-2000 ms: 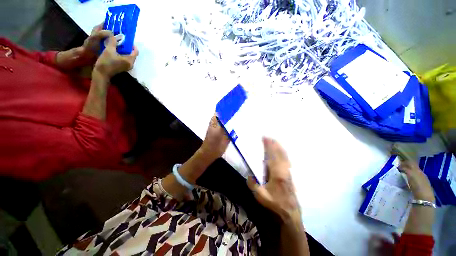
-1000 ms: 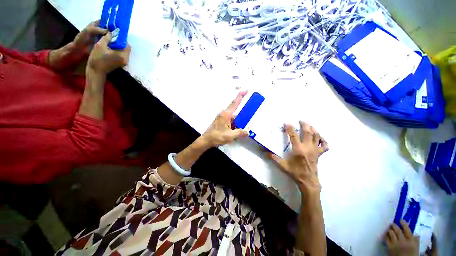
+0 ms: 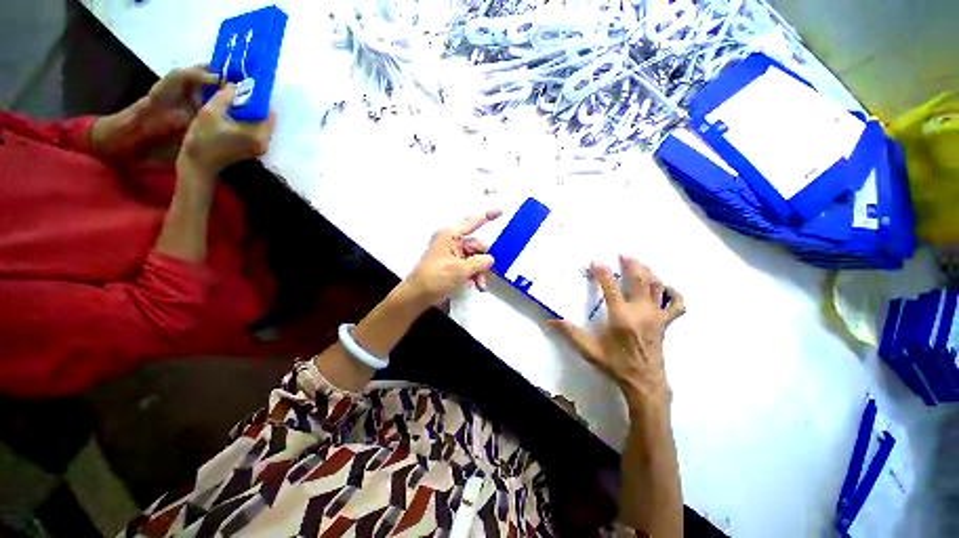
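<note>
A slim retail box point(image 3: 568, 268) lies on the white table, its white printed face up and its blue end point(image 3: 522, 233) towards my left hand. My left hand point(image 3: 454, 263) is beside that blue end, index finger extended and the other fingers half curled; it holds nothing that I can see. My right hand point(image 3: 626, 326) spans the other end of the box, thumb at its near edge and fingers spread over the white face. The glare hides the box's far edges.
Tangled white cables point(image 3: 589, 63) lie at the back. A blue-and-white carton stack point(image 3: 799, 168) is at right, with blue boxes point(image 3: 925, 342) and narrow blue-edged boxes point(image 3: 864, 462) nearer. A co-worker in red point(image 3: 126, 252) holds a blue tray point(image 3: 248, 63) at left.
The box, held up and tilted two seconds ago, now lies flat on the table. My left hand has drawn slightly back from its blue end. The other person's hands at right have left view.
</note>
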